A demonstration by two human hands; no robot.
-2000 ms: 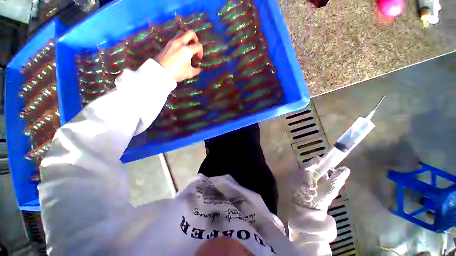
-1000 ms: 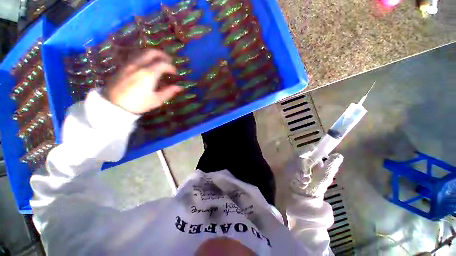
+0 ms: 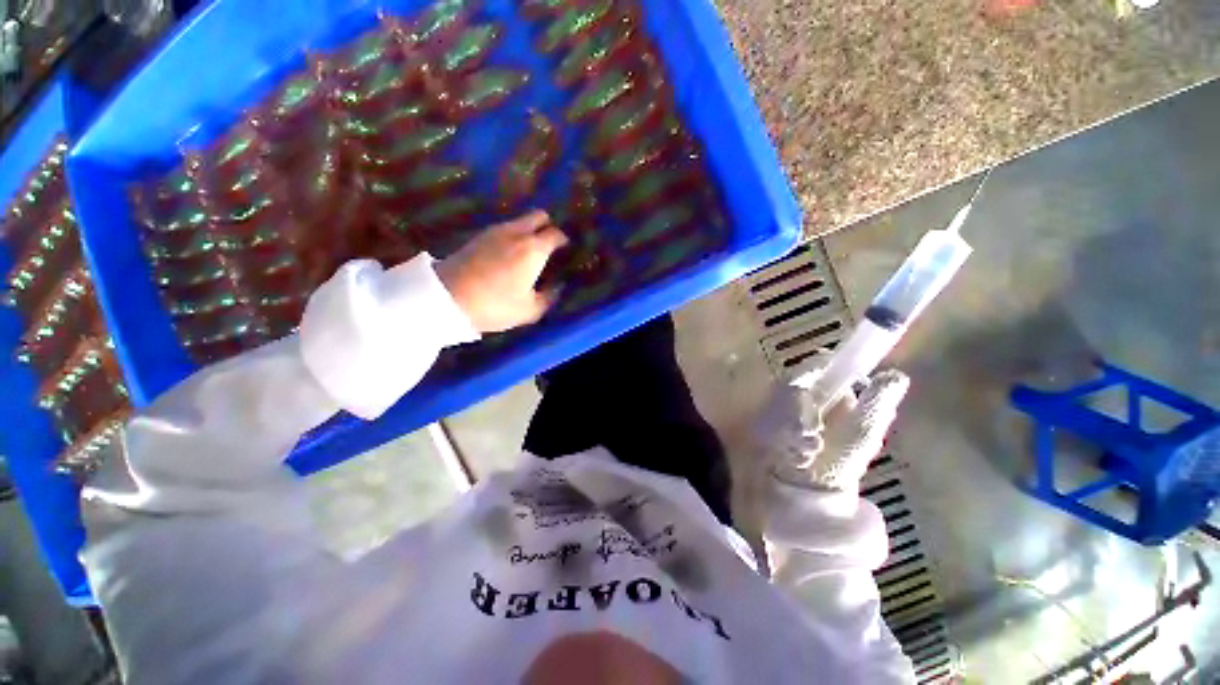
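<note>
My bare left hand (image 3: 502,277) reaches over the front part of the blue work tray (image 3: 789,201), fingers bent down at the dark red-brown moulded pieces with green glints (image 3: 388,138). The fingertips are partly hidden, so I cannot tell if they grip a piece. My right hand (image 3: 836,428), in an off-white knitted glove, holds a large clear syringe (image 3: 912,284) off to the right of the tray. Its thin needle (image 3: 974,198) points up and right, and a dark plunger seal shows inside the barrel.
A second blue tray (image 3: 47,515) with rows of pieces is at the left, cut by the picture's edge. The speckled brown worktop (image 3: 883,101) is at the upper right. A blue stool (image 3: 1117,455) stands on the concrete floor at the right, beyond a slotted drain grate (image 3: 799,301).
My left hand moved from the tray's middle leftward, then right and nearer to its front edge. The view has shifted, with the trays lower left. The right hand still holds the syringe.
</note>
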